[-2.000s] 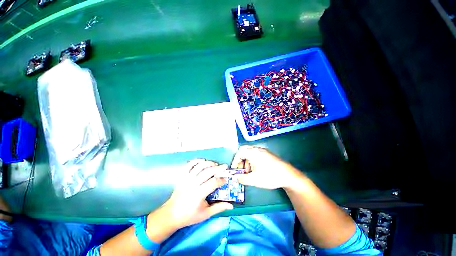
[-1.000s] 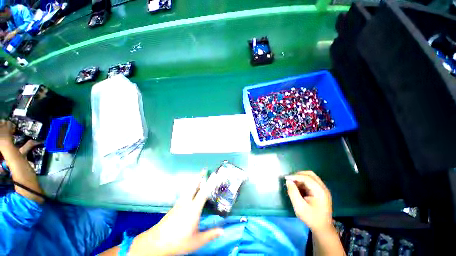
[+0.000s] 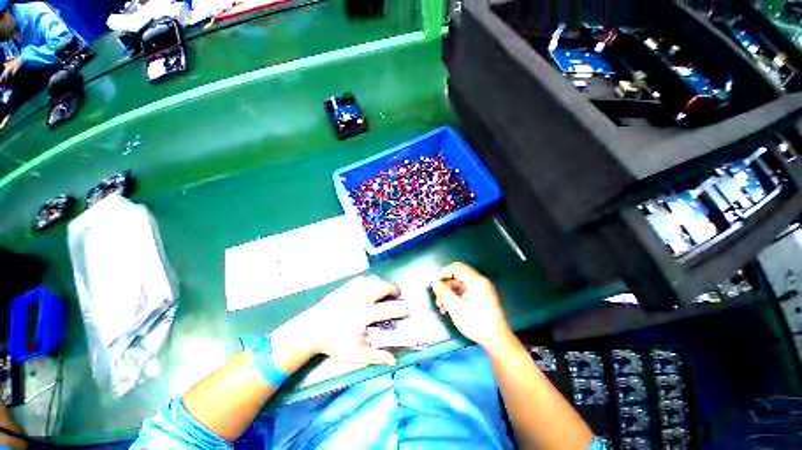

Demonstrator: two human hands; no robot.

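My left hand [image 3: 356, 318] lies over a small circuit board module [image 3: 385, 325] near the bench's front edge, fingers bent round it; most of the module is hidden. My right hand [image 3: 466, 301] is just to its right, thumb and forefinger pinched together near a tiny dark spot; I cannot tell whether a part is held. A blue parts bin [image 3: 497, 189] full of small red, black and white wired parts stands beyond my right hand. A white sheet [image 3: 295, 264] lies left of the bin.
A plastic bag [image 3: 127, 281] with white contents lies at left. Black foam trays [image 3: 607, 189] with blue-and-black units stand at right. A black tray of modules [image 3: 607, 387] is low at right. A housed unit [image 3: 345, 115] stands beyond the bin. A thin metallic tool [image 3: 510, 237] lies beside the bin.
The view has turned to the right, showing more of the foam trays. My left hand has closed over the module, and my right hand has come nearer to it.
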